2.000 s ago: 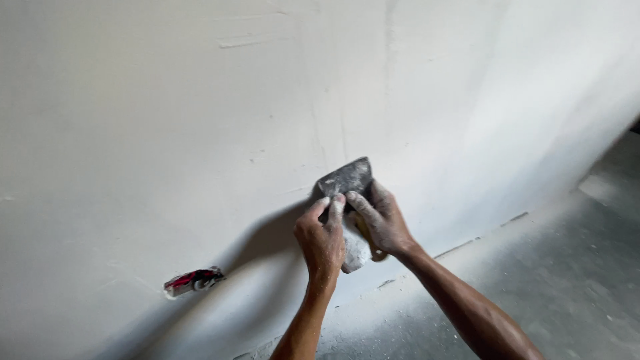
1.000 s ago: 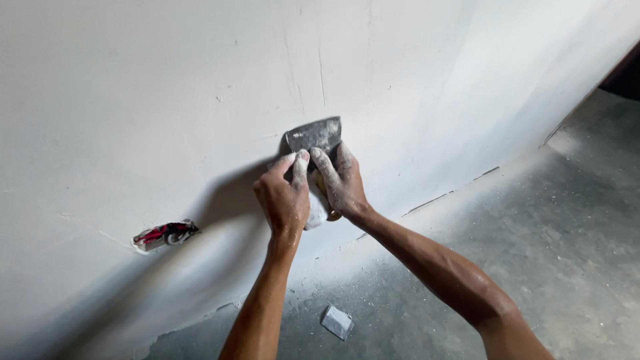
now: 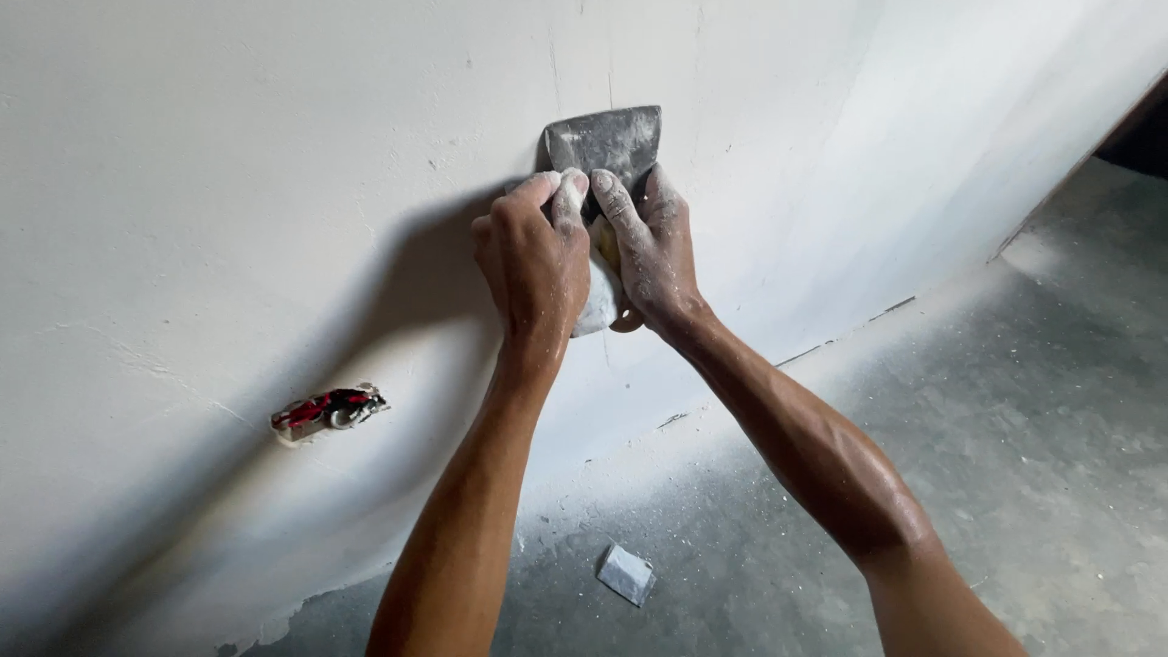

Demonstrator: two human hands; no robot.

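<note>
Both hands hold a wide putty knife (image 3: 611,141), its dusty grey blade pointing up against the white plastered wall (image 3: 274,182). My left hand (image 3: 538,255) grips the tool's left side, thumb and fingertips coated with white powder. On the right side, my right hand (image 3: 662,242) has its thumb on the lower part of the blade. Between the hands a whitish piece (image 3: 598,297), perhaps folded sandpaper, hangs beside the handle's rounded end (image 3: 628,319), which has a small hole. Most of the handle is hidden.
Red and black wires (image 3: 328,411) poke from a wall opening at lower left. A small pale block or folded piece (image 3: 627,575) lies on the dusty concrete floor (image 3: 776,566). The wall meets the floor along a rough edge. A dark area shows at far right.
The view has shifted since the first frame, bringing the pale piece on the floor into sight. Both hands keep hold of the putty knife, its blade now turned more upright.
</note>
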